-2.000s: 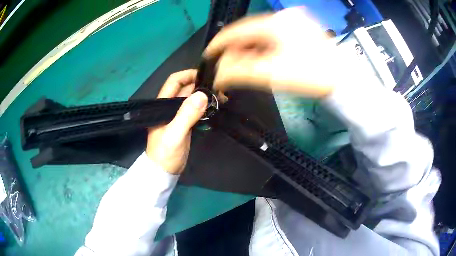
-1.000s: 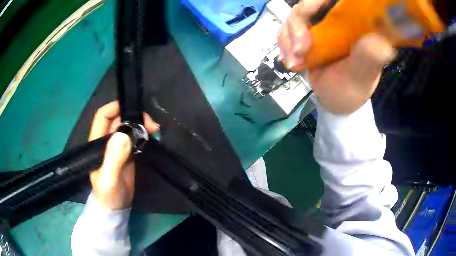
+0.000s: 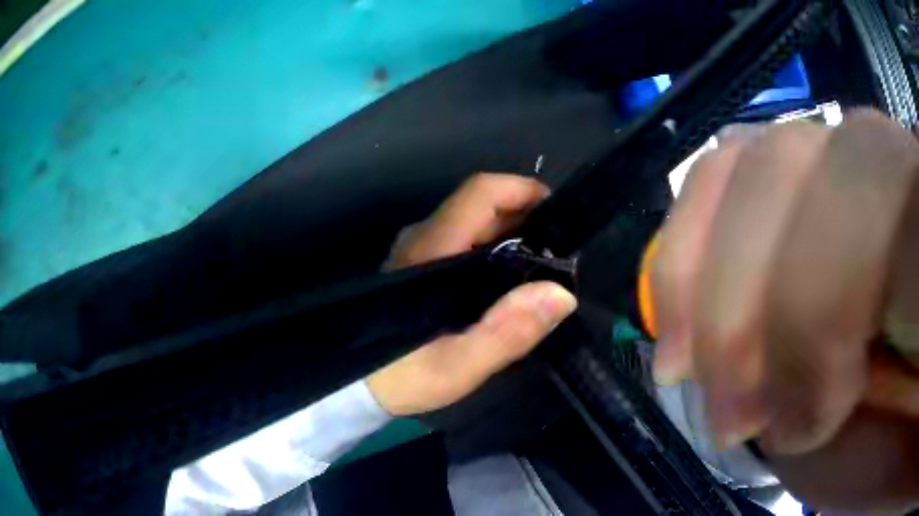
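Three black legs meet in a Y at a collar with a shiny rim (image 3: 509, 248). One leg (image 3: 222, 378) runs to the lower left, one (image 3: 695, 111) to the upper right, one (image 3: 625, 433) down to the lower right. My left hand (image 3: 474, 353) grips the joint, thumb in front and fingers behind. My right hand (image 3: 796, 272), large and blurred at the right, is closed around the electric screwdriver; a strip of its orange body (image 3: 648, 287) shows. Its black nose (image 3: 610, 267) points left at the collar. The bit tip and any screw cannot be made out clearly.
The dark flat jig (image 3: 333, 171) lies behind the legs on the teal-green bench (image 3: 202, 101). A blue bin (image 3: 645, 96) and part of a white-topped box (image 3: 690, 166) show behind the upper right leg. The bench's pale curved edge (image 3: 35, 35) is at the top left.
The orange screwdriver has come from the upper right down to the collar in my right hand. The legs are tilted and nearer the camera, still held by my left hand.
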